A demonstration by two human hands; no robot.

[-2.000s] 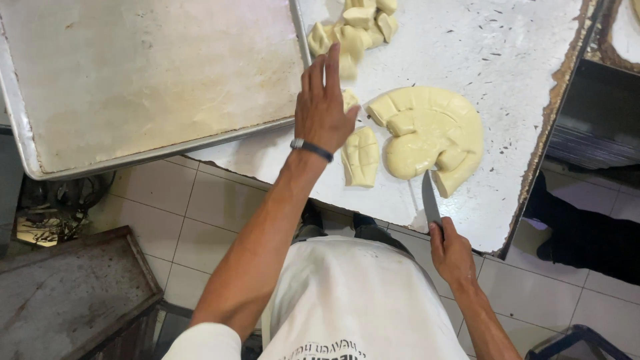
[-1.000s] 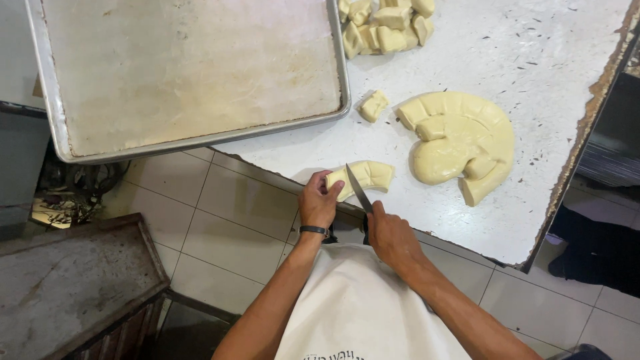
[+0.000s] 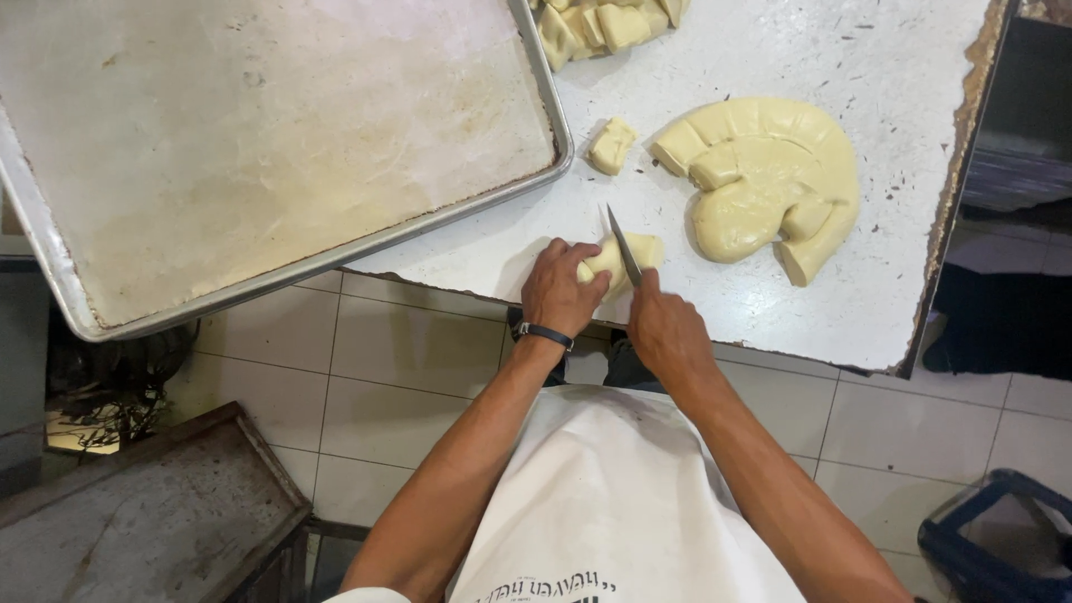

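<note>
My left hand (image 3: 563,289), with a dark band at its wrist, grips the left end of a short strip of pale dough (image 3: 643,249) near the table's front edge. A knife (image 3: 624,246) is in my right hand (image 3: 672,328), its blade slanting across that strip with the tip pointing away from me. Whether the blade has gone into the dough cannot be told. One small dough piece (image 3: 612,146) lies beyond the strip. To the right rests a large curled dough mass (image 3: 758,180) with cut marks along its outer band. Several cut dough chunks (image 3: 615,27) are heaped at the top.
A large metal baking tray (image 3: 335,257) covers the left of the white table (image 3: 888,318) and juts over its front edge. A worn metal-topped stand (image 3: 159,511) is at lower left, a dark blue plastic stool (image 3: 946,519) at lower right. Another person's dark-clothed leg (image 3: 1005,322) shows at right.
My left hand has come back from near the dough heap to the short strip. My right hand has moved the knife from the large dough mass to the strip.
</note>
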